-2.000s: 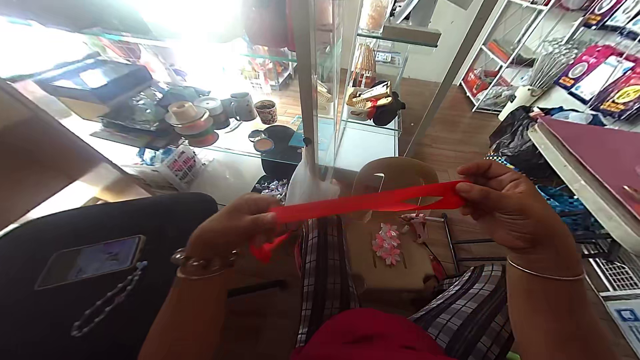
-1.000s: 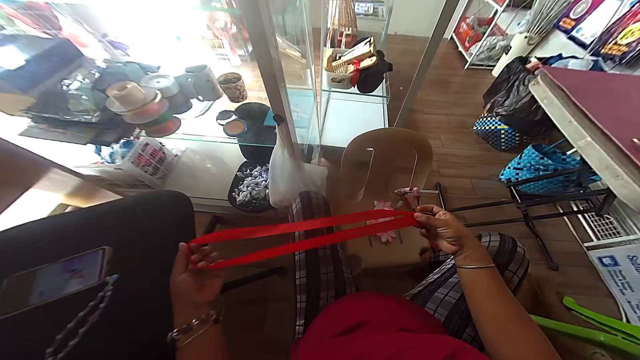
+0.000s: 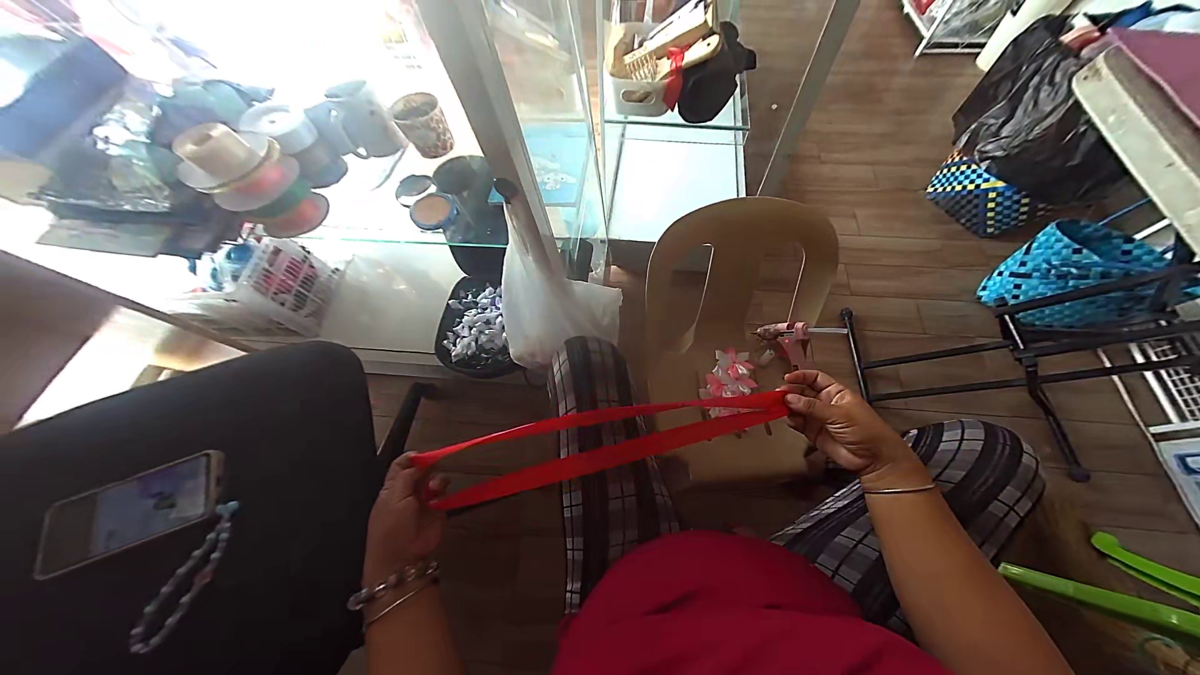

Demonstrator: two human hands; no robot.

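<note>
A red ribbon [image 3: 600, 459] runs as a long narrow loop between my two hands, above my lap. My left hand [image 3: 410, 506] grips its lower left end, beside the black chair. Pinched between the fingers of my right hand [image 3: 839, 422] is the other end, slightly higher. Just beyond the ribbon, on the seat of a beige plastic chair [image 3: 741, 225], lie pink and white ribbon flowers [image 3: 731, 377], partly covered by the ribbon. Near them rests a pink glue gun [image 3: 795, 343].
A black chair [image 3: 281, 412] at left carries a phone [image 3: 131, 514] with a beaded strap. Ribbon spools [image 3: 220, 155] and mugs stand on a glass shelf behind. A white plastic bag [image 3: 553, 300] hangs ahead. Woven blue baskets [image 3: 1078, 267] and a black metal stand [image 3: 947, 354] are at right.
Two seconds ago the ribbon was held short and close together across the middle; my hands have since moved apart and it is stretched into a long open loop. The view has tilted downward.
</note>
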